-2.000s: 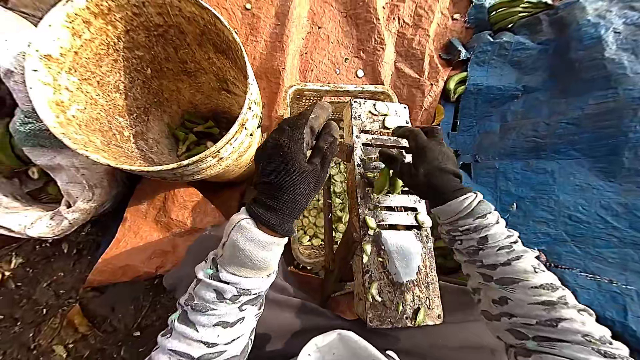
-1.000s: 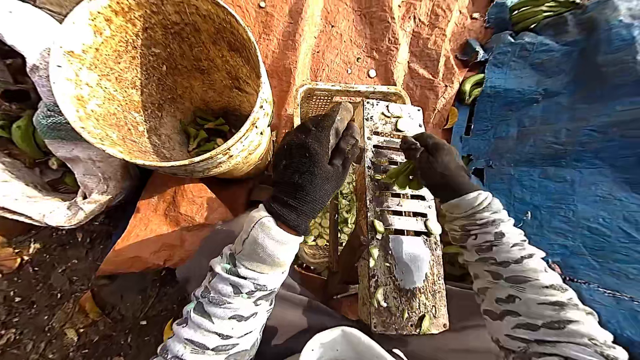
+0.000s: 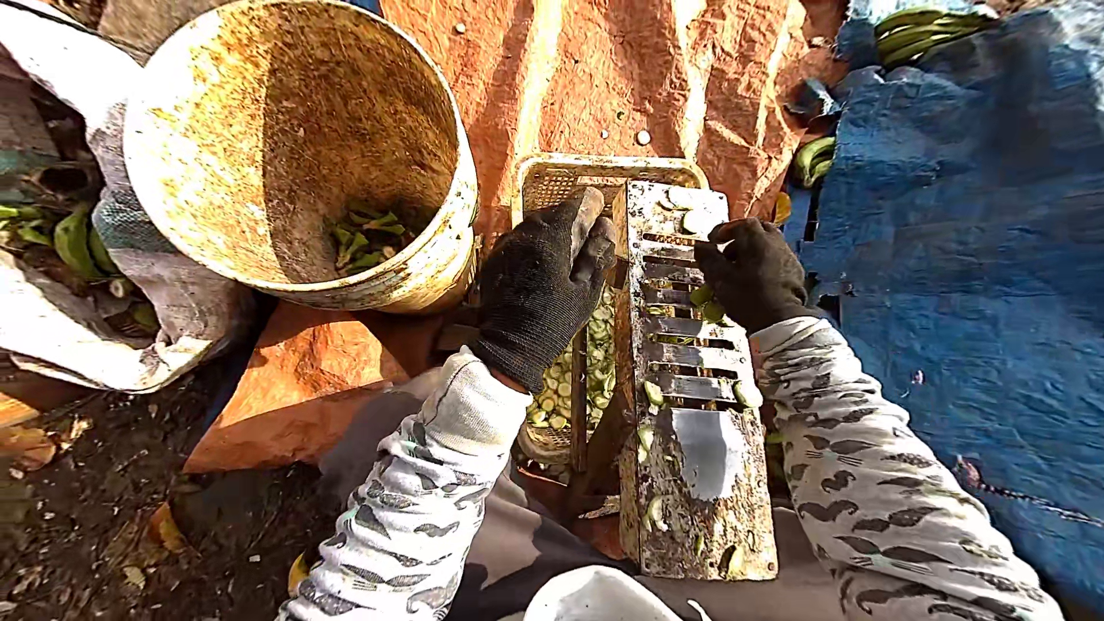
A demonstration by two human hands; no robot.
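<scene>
Both hands wear dark knit gloves. My right hand (image 3: 752, 269) is closed on small green pieces (image 3: 707, 304) over the upper slots of a slicing board (image 3: 703, 517) with several metal blades. My left hand (image 3: 548, 289) lies left of the board, above a plastic crate, its fingers curled; whether it grips anything is hidden. Pale green round slices (image 3: 552, 401) lie in the crate (image 3: 611, 162) under and beside the board. A few slices (image 3: 697, 211) stick to the board's top end, others to its lower part near a grey metal plate (image 3: 707, 453).
A dirty white bucket (image 3: 423, 276) with green scraps stands at upper left. Left of it is an open woven sack (image 3: 185, 302) with green pieces. A blue tarp (image 3: 975, 302) spreads at right, an orange tarp (image 3: 595, 78) behind. Green bananas (image 3: 927, 34) lie at top right.
My right hand held a green piece over the upper slots a second ago; now it is lower against the board, fingers more closed. My left hand has stayed beside the board. The view has shifted slightly.
</scene>
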